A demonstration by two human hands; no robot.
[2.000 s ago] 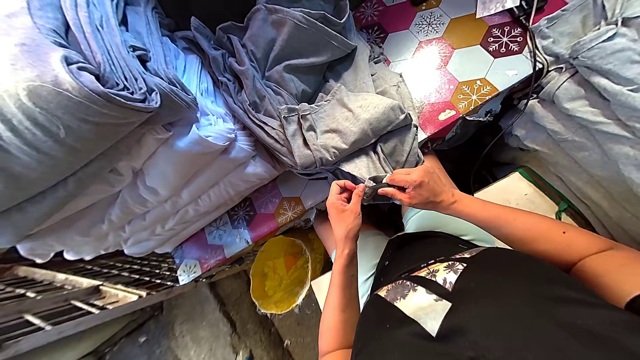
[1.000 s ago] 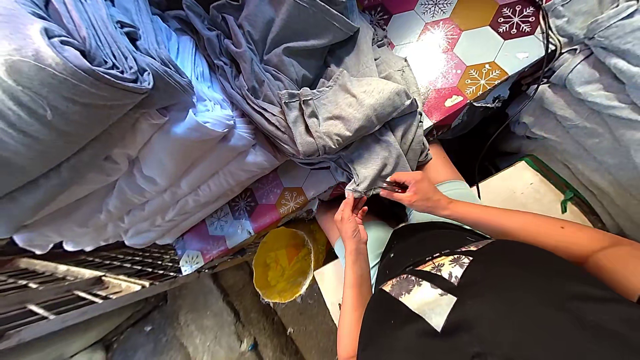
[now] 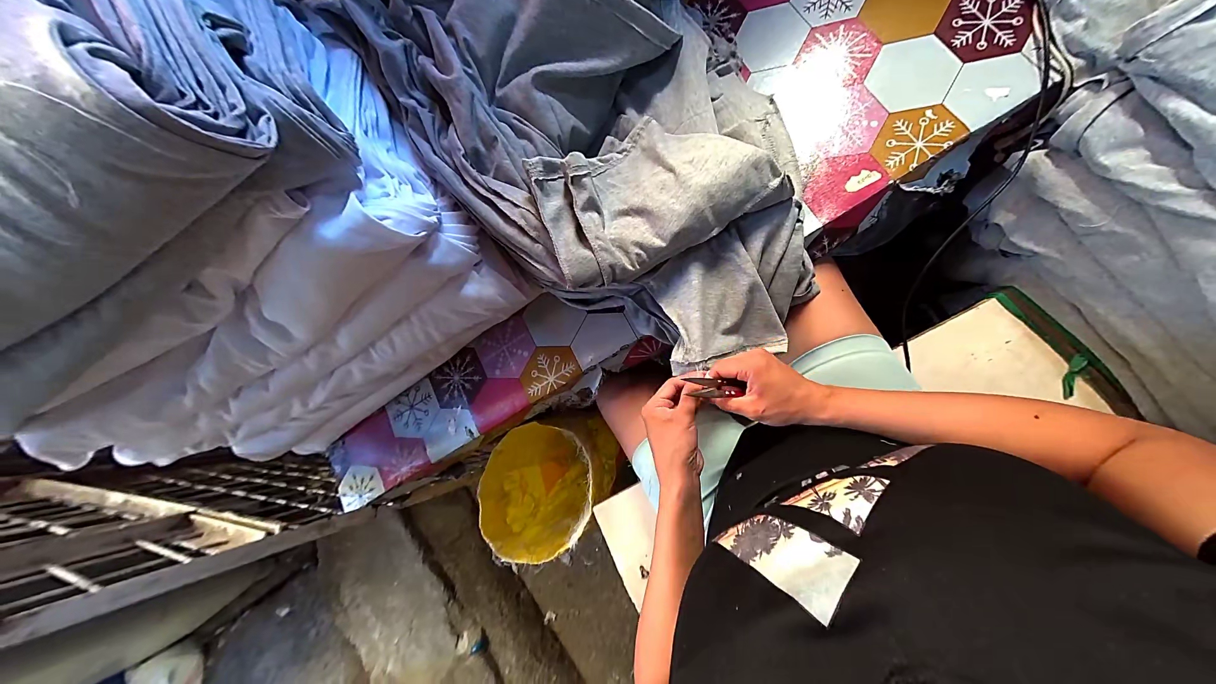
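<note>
A small pair of dark thread snips [image 3: 714, 388] is held in my right hand [image 3: 774, 388], its blades pointing left toward my left hand. The fingers of my left hand [image 3: 673, 423] are pinched together at the lower edge of a grey knit garment [image 3: 727, 304], close by the blade tips. Whether the blades are touching the cloth or a thread cannot be told. The garment is bunched over the table edge and hangs above my lap.
A table with a snowflake hexagon cover [image 3: 912, 76] lies ahead. Folded grey and white cloth [image 3: 237, 313] is piled at left, more grey cloth [image 3: 1121, 228] at right. A yellow bucket [image 3: 535, 494], metal rack [image 3: 142, 532] and black cable [image 3: 959, 228] are near.
The garment's hem hangs lower over my lap than two seconds ago, when it was bunched at my fingers. My hands stay close together, and the snips now show more plainly.
</note>
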